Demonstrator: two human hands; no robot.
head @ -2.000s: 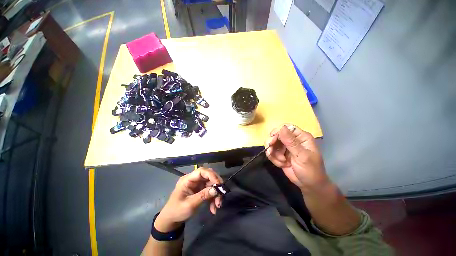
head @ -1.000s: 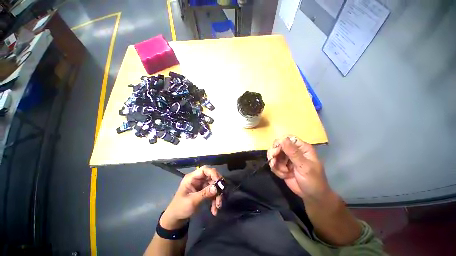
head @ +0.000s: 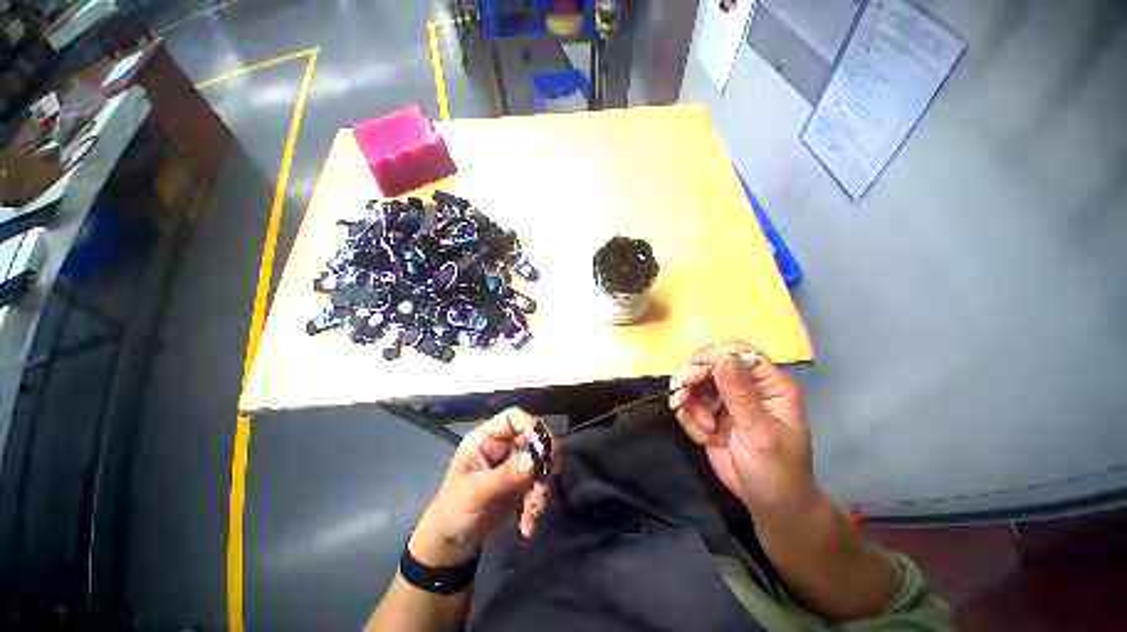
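Note:
My left hand (head: 501,473), bare with a black wristband, holds a small black fitting (head: 541,452) between thumb and fingers over the dark apron. My right hand (head: 745,420) pinches the pale end of a thin dark brush (head: 614,412). The brush slants down to the left, its tip at or very near the fitting; contact is unclear. A loose pile of black-and-silver fittings (head: 426,274) lies on the yellow-tan table (head: 593,161). A jar (head: 624,282) with a crusted black top stands right of the pile.
A pink box (head: 404,151) sits behind the pile. A blue crate (head: 772,235) shows past the table's right edge, beside the grey wall (head: 952,284) with paper sheets (head: 881,93). A long bench (head: 74,161) runs at the left. A shelf with blue bins stands behind the table.
The fitting in my left hand has turned more edge-on. The brush in my right hand swung down off it, then back up to it. The view has shifted slightly, so the table sits lower and further right.

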